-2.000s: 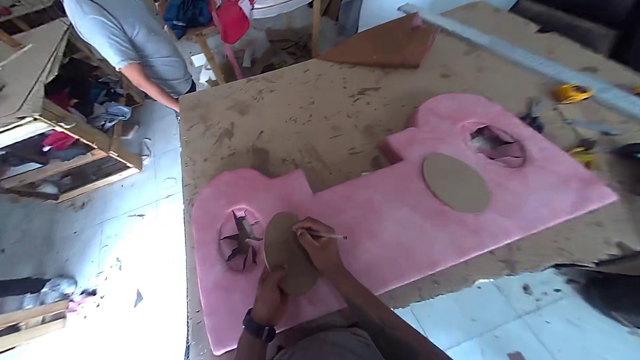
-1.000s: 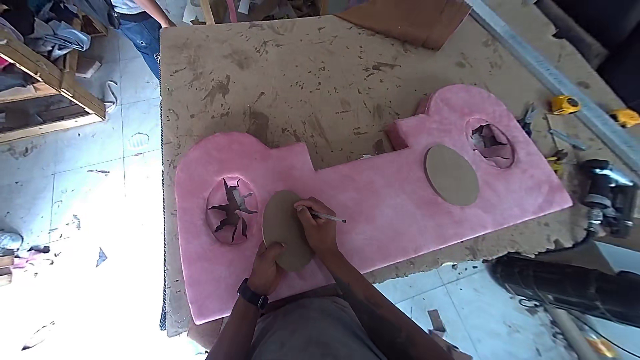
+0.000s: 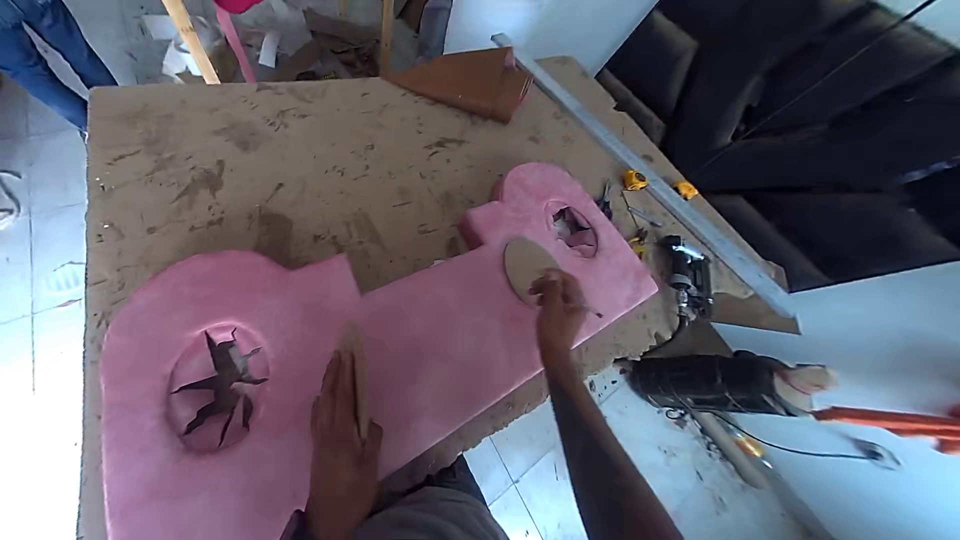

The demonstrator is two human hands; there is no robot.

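My left hand (image 3: 346, 435) holds an oval board (image 3: 358, 382) on edge above the pink upholstered panel (image 3: 427, 322). My right hand (image 3: 559, 300) is at a second oval board (image 3: 529, 262), which lies flat on the panel beside its far opening; a thin pen-like tool sticks out of this hand. The panel has two round recesses with star-shaped cuts in the covering, the near one (image 3: 219, 386) at the left and the far one (image 3: 574, 229) at the right. Whether my right fingers grip the second board is unclear.
The worktable (image 3: 225, 165) bears a brown material piece (image 3: 469, 81), a long metal bar (image 3: 645, 169), tape measures (image 3: 634, 180) and a pneumatic tool (image 3: 686, 277). Dark upholstered furniture (image 3: 810, 135) stands beyond. A person's jeans (image 3: 45, 60) show at upper left.
My right hand has left the first oval board and moved right to the second one. The first board, flat in my left hand before, is now tilted on edge. The view has turned right.
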